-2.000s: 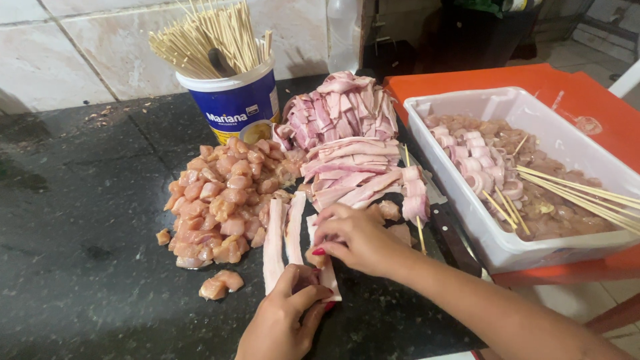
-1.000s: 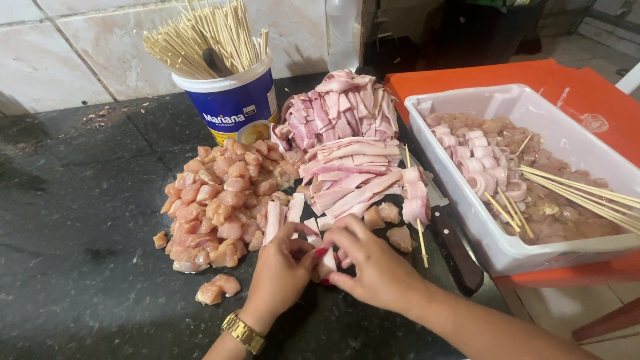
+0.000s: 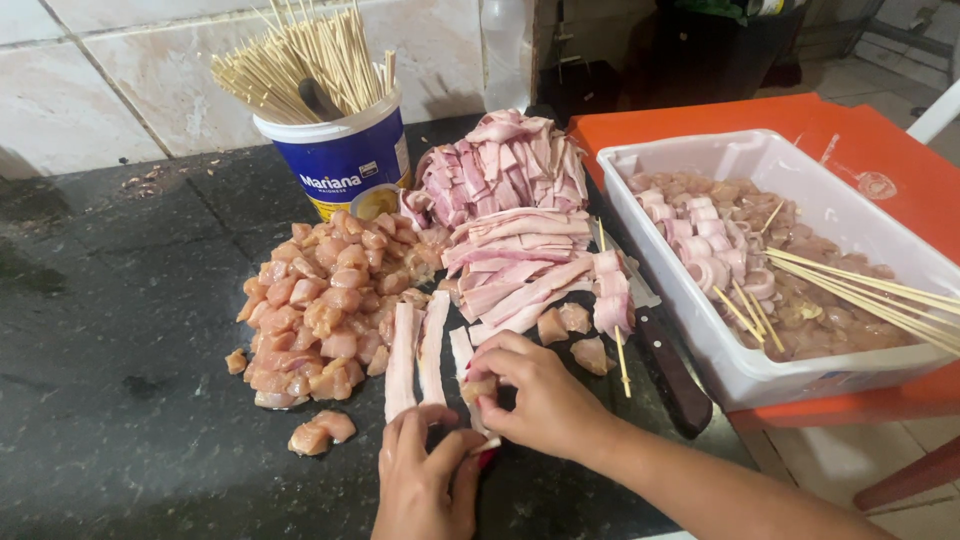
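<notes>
My right hand [image 3: 536, 394] pinches a small chunk of raw meat [image 3: 478, 390] over a pale bacon strip [image 3: 460, 352]. The near end of that strip is between the fingers of my left hand [image 3: 431, 465]. Two more bacon strips [image 3: 403, 360] lie side by side just beyond my left hand. To their left is a heap of cubed raw meat [image 3: 330, 300]. Cut strips [image 3: 517, 262] are piled behind, with loose cubes [image 3: 590, 355] and a skewer of rolled strips [image 3: 613, 300] to the right.
A blue and white Mariana tub [image 3: 337, 161] of wooden skewers [image 3: 307, 71] stands by the tiled wall. A dark-handled knife [image 3: 671, 375] lies right of the loaded skewer. A white plastic bin [image 3: 720, 382] of meat and skewers sits on a red table [image 3: 750, 112].
Since one second ago my hands have moved apart, and the strip and meat chunk between them show more plainly. My right hand has moved slightly away from my left.
</notes>
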